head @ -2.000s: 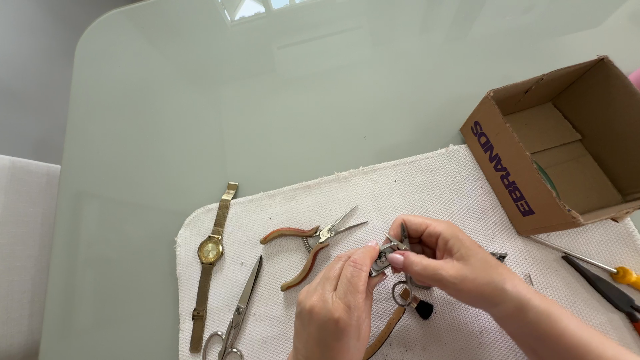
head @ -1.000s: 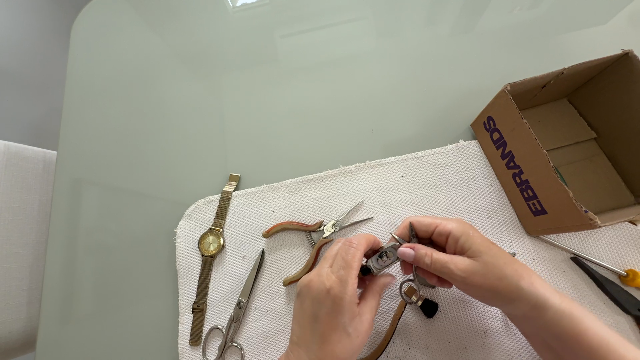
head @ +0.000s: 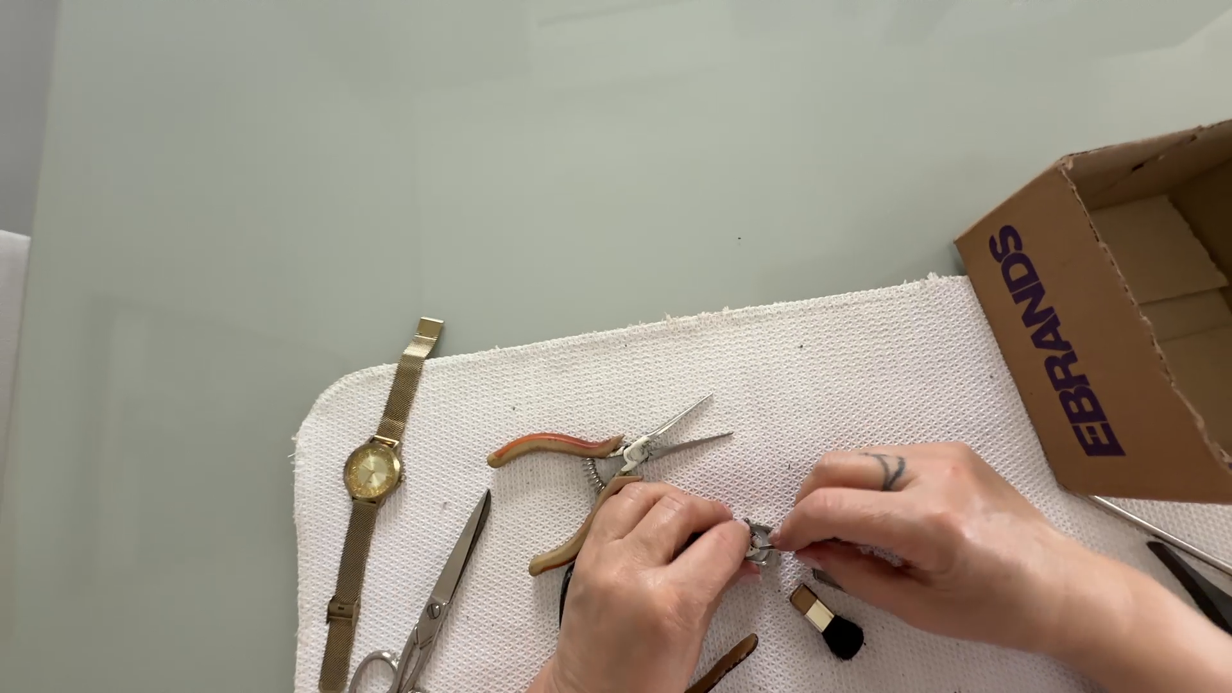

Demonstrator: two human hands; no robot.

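Note:
My left hand [head: 654, 577] is closed around a small metal watch part [head: 762, 544], which shows at its fingertips. Thumb and fingers of my right hand [head: 895, 539] pinch at the same part from the right; what they hold is mostly hidden. Just below them on the white cloth lies a small black-bristled brush [head: 828, 621]. Spring-handled pliers [head: 630, 457] rest with spread jaws above my left hand, one handle partly behind it. To the left are metal scissors [head: 433, 611] and a gold wristwatch with a mesh band [head: 372, 470].
A cardboard box [head: 1039, 337] with printed lettering stands at the right, over the edge of the white textured cloth [head: 818, 356]. Beside it lie a metal shaft [head: 1165, 534] and a dark tool [head: 1193, 582]. A brown handle [head: 727, 664] shows at the bottom. The tabletop is pale green [head: 337, 192].
My hands remain together around the small metal part, whose face is now mostly hidden. The ring-shaped metal loop seen near the brush earlier is no longer visible there. The view has shifted.

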